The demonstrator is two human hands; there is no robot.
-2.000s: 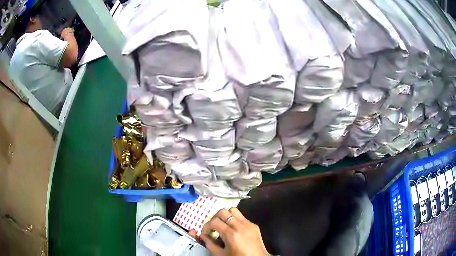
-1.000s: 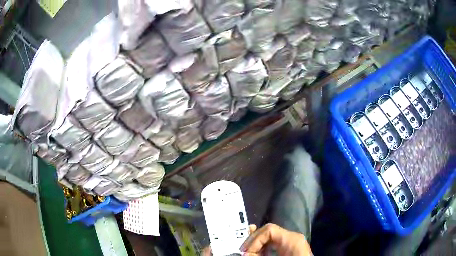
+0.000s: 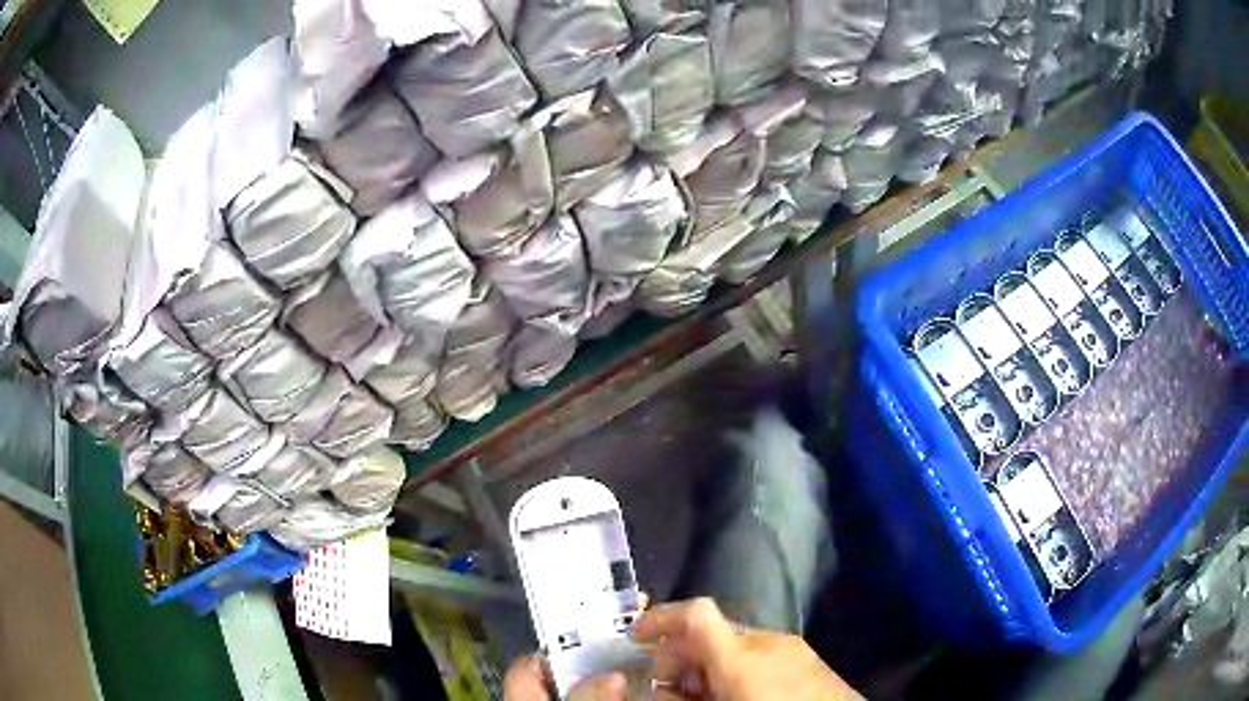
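A silver-white lock housing (image 3: 569, 555) with a rounded top end is held upright low in the middle of the view. Its hollow side with raised edges faces me, with a small hole near the top and a dark slot on the right. My right hand (image 3: 733, 657) grips its lower right side. My left hand (image 3: 532, 681) shows only as fingertips at its lower left edge, cut off by the picture's bottom. The lower end of the housing is hidden by fingers and the frame edge.
A high bank of paper-wrapped housings (image 3: 411, 267) fills the upper left. A blue plastic crate (image 3: 945, 500) at right holds a row of housings and one separate. A label sheet (image 3: 345, 589) hangs beside a small blue bin (image 3: 233, 575) with gold pieces. A dark-clothed leg (image 3: 767, 520) is behind the housing.
The view has swung right from the bench end to the crate. The housing has turned from its flat outer face to its hollow side since a second ago.
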